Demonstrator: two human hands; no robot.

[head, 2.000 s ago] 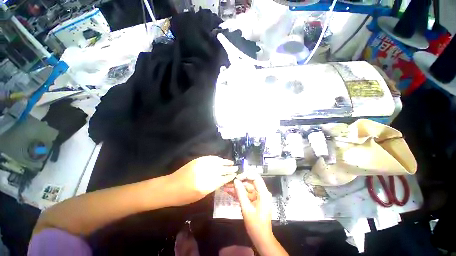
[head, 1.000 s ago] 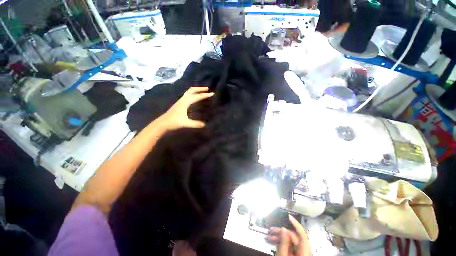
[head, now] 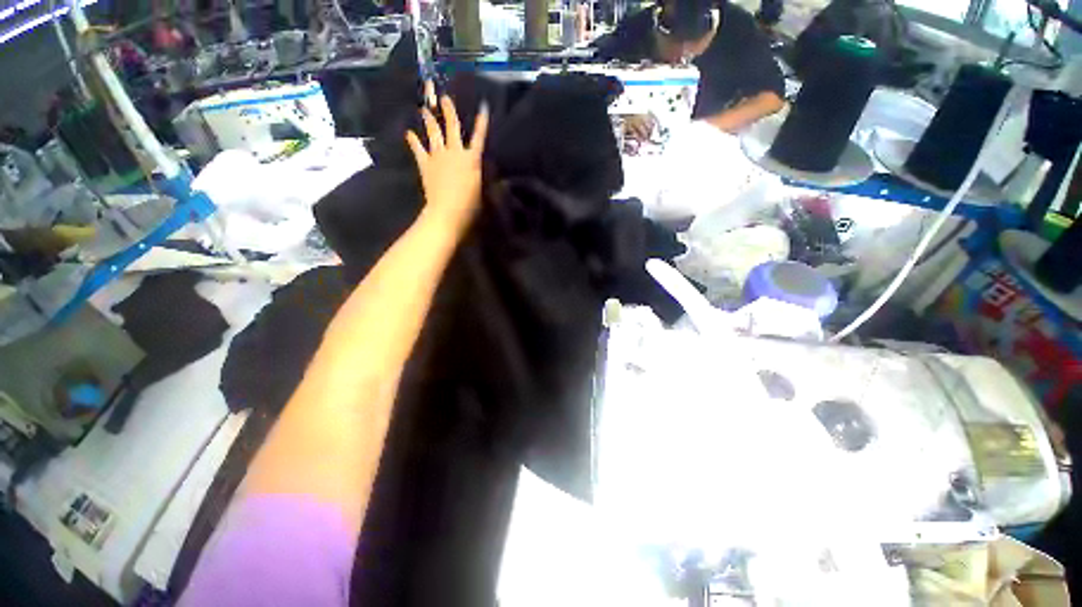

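Observation:
The black cloth (head: 510, 273) is a large limp heap left of the white overlock machine (head: 783, 439), running from the back of the table down to the lower edge. My left hand (head: 451, 163) reaches far forward with its fingers spread on or just over the far part of the cloth; whether it pinches any cloth cannot be told. The needle area (head: 712, 575) is at the bottom edge, washed out by glare. My right hand is out of the picture.
A grey-green machine head (head: 71, 368) stands at left. Black thread cones (head: 825, 107) stand at the back right. A cream cloth piece (head: 991, 575) is at the lower right. A person (head: 700, 59) sits behind another white machine (head: 659, 107).
My left hand has moved forward over the black cloth, whose far part now stands higher. My right hand has left the picture. The view has tilted up, so the machine sits lower.

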